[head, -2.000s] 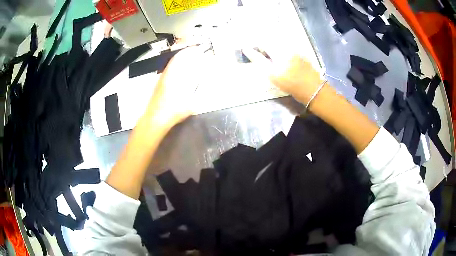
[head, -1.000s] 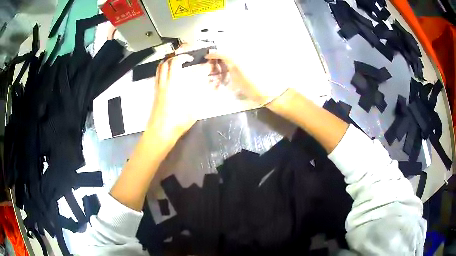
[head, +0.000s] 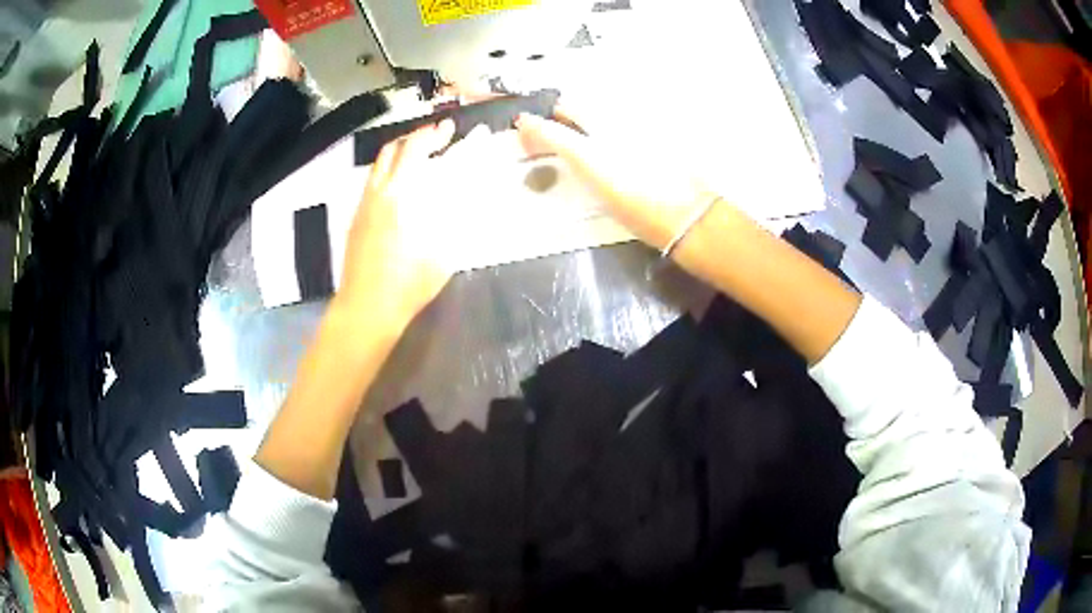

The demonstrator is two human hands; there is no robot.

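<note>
A black strip (head: pixel 493 113) lies across the white machine bed (head: pixel 671 108) at the foot of the machine head. My left hand (head: pixel 401 222) rests on the bed with its fingertips at the strip's left part. My right hand (head: pixel 587 162) has its fingertips on the strip's right part, thumb and finger at its edge. Both hands are overexposed, so finger detail is faint. The needle and presser foot cannot be made out. A short black piece (head: pixel 311 252) lies flat at the bed's left end.
A dense bundle of black strips (head: pixel 114 287) covers the left. A dark heap (head: pixel 611 467) lies below my hands on the metal table (head: pixel 503 323). Short black pieces (head: pixel 1003 269) lie at right. The machine head (head: pixel 395 36) stands at top; teal cloth (head: pixel 174 78) is at top left.
My right hand has come in from the right to the foot, bringing a dark piece to the work. It now holds the strip farther right. The view has shifted slightly.
</note>
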